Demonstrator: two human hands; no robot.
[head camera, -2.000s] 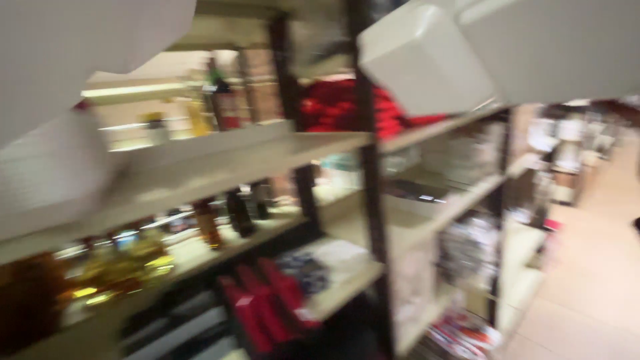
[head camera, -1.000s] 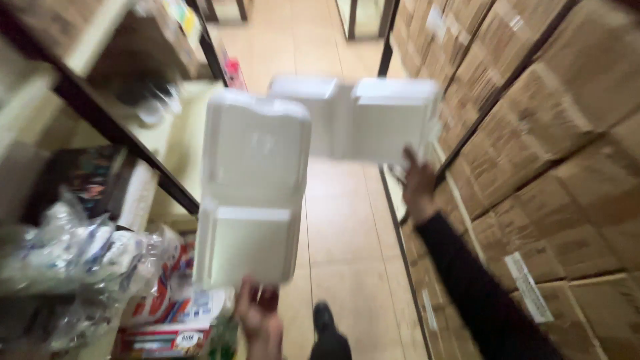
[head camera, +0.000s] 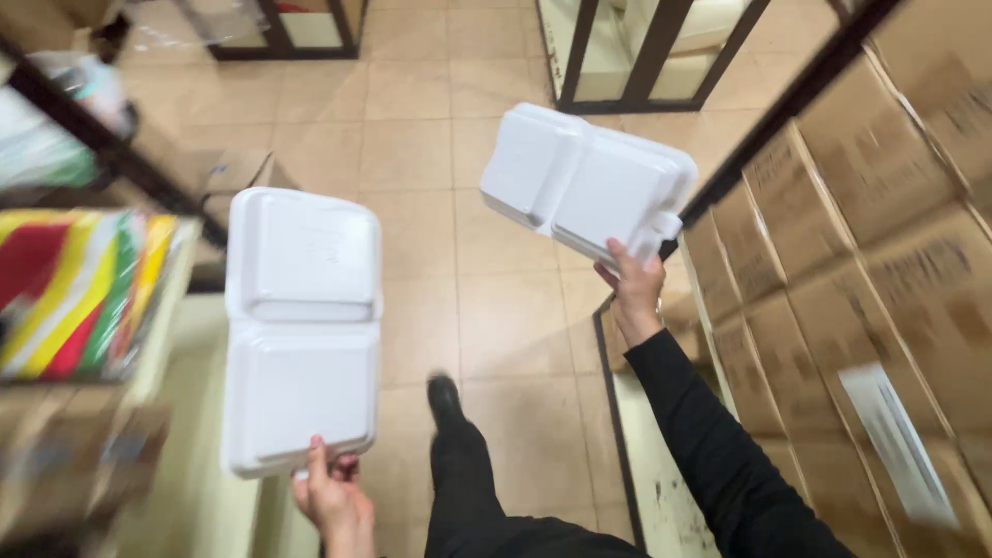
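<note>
My left hand (head camera: 335, 492) grips the lower edge of a white foam clamshell food container (head camera: 306, 333), which lies opened out flat and upright in the view, its two halves one above the other. At the right, my right hand (head camera: 635, 287) pinches the near corner of a second white foam clamshell container (head camera: 589, 182), also spread open and slanting down to the right. The two containers are apart, both held over the floor. Fingers under each container are partly hidden.
Stacked cardboard boxes (head camera: 837, 310) fill the right side. At the left are a shelf (head camera: 186, 333) and striped, plastic-wrapped packs (head camera: 77, 294). Dark-framed shelf units (head camera: 635, 101) stand ahead across the tiled floor (head camera: 504, 325). One leg in a black shoe (head camera: 444, 399) steps forward.
The containers, overlapping in view a second ago, are now apart, the right one clear of the left. The view has swung down from the shelves and moved along the aisle.
</note>
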